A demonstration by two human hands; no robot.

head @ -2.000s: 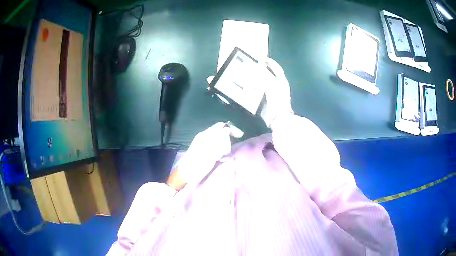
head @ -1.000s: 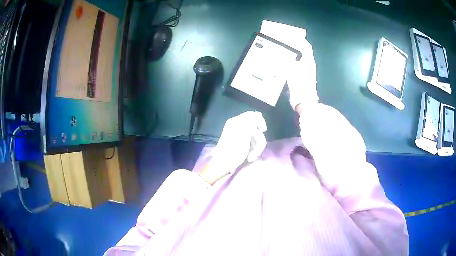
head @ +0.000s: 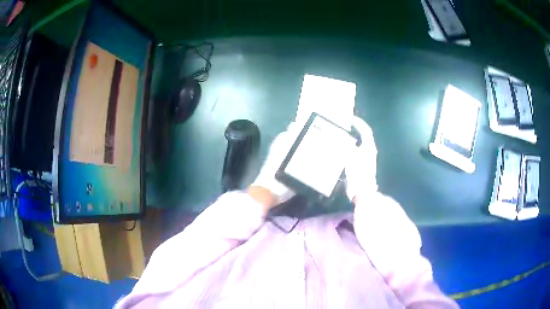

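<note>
An e-reader (head: 319, 156) with a pale screen and black border is tilted in front of my chest, screen up. My right hand (head: 363, 158), in a white glove, grips its right side. My left hand (head: 272, 167), gloved and partly behind the e-reader, is at its left edge; its fingers are blurred and hidden, so I cannot tell whether it grips. A flat white tray (head: 328, 95) lies on the bench just beyond the e-reader, partly covered by it. A thin dark cable loop (head: 288, 226) shows below the e-reader, against the smock.
The black barcode scanner (head: 241, 154) lies left of my left hand. The mouse (head: 187, 99) and monitor (head: 104, 121) are farther left, with tan boxes (head: 90, 250) below. Trays with e-readers stand at right, the nearest one (head: 456, 127) alone; another (head: 446, 21) is at the top right.
My left hand has moved up from near my lap to the e-reader's left edge. The e-reader has shifted and turned in my right hand. The view has tilted, so the bench appears lower.
</note>
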